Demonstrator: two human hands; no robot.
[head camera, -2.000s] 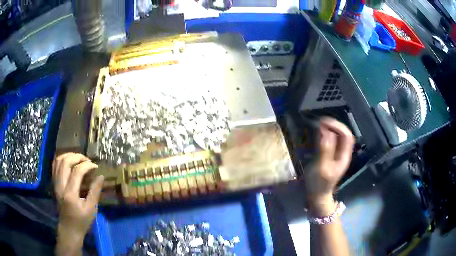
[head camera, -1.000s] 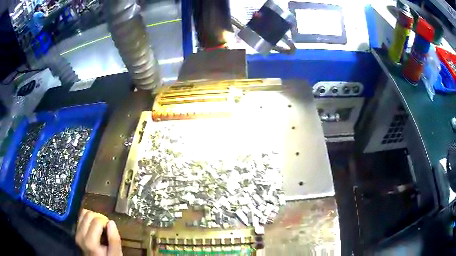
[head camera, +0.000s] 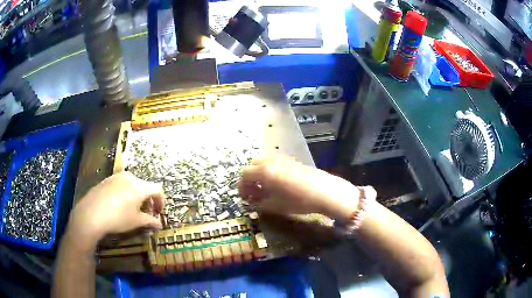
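Note:
The brass-coloured loading fixture (head camera: 207, 244) lies at the plate's front edge, with a row of slots, a green strip and reddish-brown blocks. A large pile of small silvery metal parts (head camera: 198, 174) lies loose behind it. My left hand (head camera: 131, 204) is at the fixture's left end and the pile's front left, fingertips pinched close together. My right hand (head camera: 265, 186) is over the right side of the pile, fingers bent down. I cannot tell whether either hand holds a part. A second fixture (head camera: 169, 110) lies at the back under bright light.
A front blue bin (head camera: 315, 285) is below the plate edge. Blue trays of parts (head camera: 35, 192) stand at left. The laser head (head camera: 191, 26) and ribbed hose (head camera: 107, 52) are at the back. Spray cans (head camera: 407, 46), a red bin (head camera: 464, 63) and a fan (head camera: 471, 145) are at right.
My right hand, away to the right two seconds ago and out of view one second ago, is now over the pile. My left hand has moved in to the fixture's left end.

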